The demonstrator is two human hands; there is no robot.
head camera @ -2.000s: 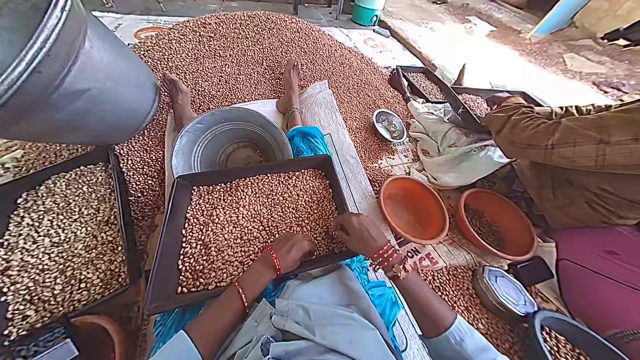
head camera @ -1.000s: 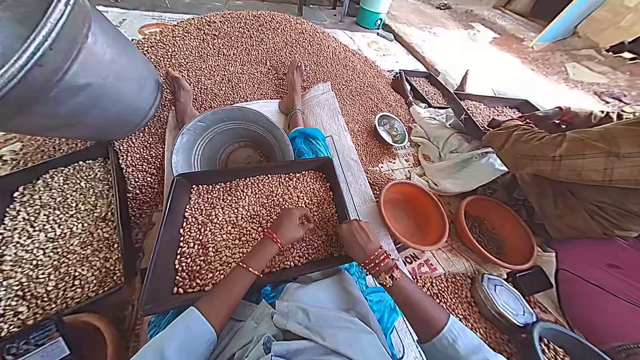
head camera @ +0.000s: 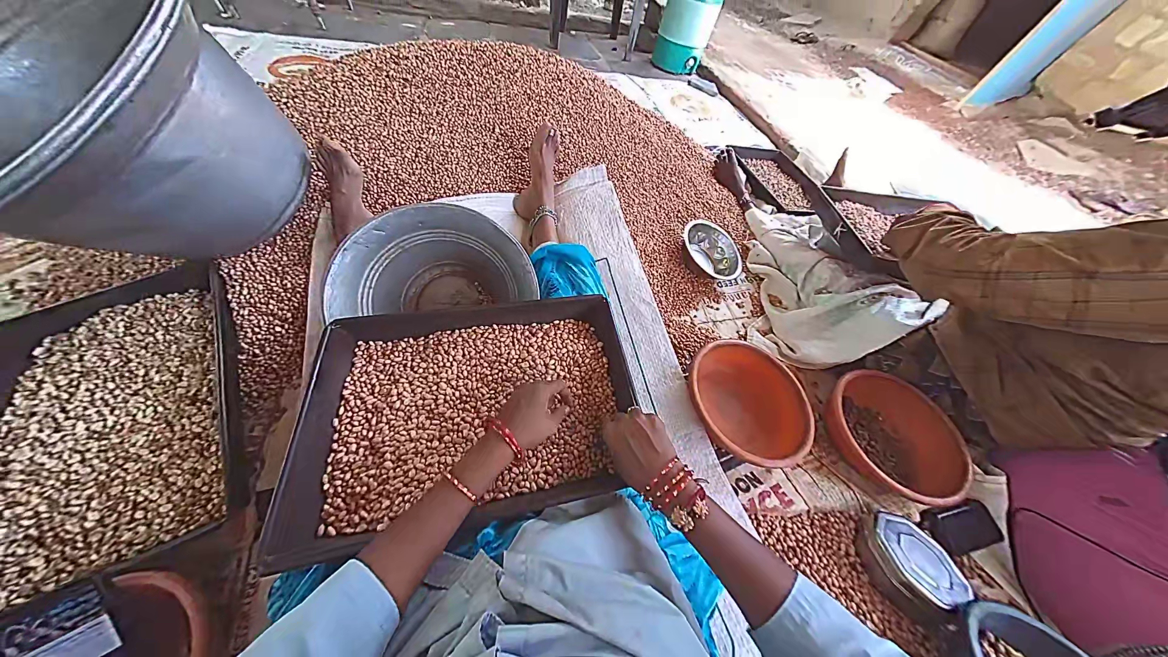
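Note:
A dark rectangular tray [head camera: 333, 383] lies across my lap, filled with a layer of brown nuts or seeds [head camera: 456, 401]. My left hand [head camera: 537, 412] is above the nuts, right of the tray's middle, with its fingers curled; whether a nut is between them cannot be told. At the tray's right edge, my right hand [head camera: 639, 445] has bent fingers near the rim, and its fingertips are partly hidden. Red bracelets circle both wrists. Just beyond the tray, a round metal basin [head camera: 374, 265] stands between my outstretched legs, with a little dark matter at its bottom.
A large nut heap [head camera: 438, 109] spreads past my feet. Left are a tray of paler nuts [head camera: 119, 420] and a metal bucket [head camera: 228, 137]. Right are two orange bowls [head camera: 753, 401] [head camera: 899, 438], a small metal bowl [head camera: 713, 250], a lidded tin [head camera: 917, 561] and a seated person [head camera: 1049, 310] beside further trays.
My left hand has moved from the tray's near side, two seconds ago, farther up and right over the nuts. My right hand stays near the right rim.

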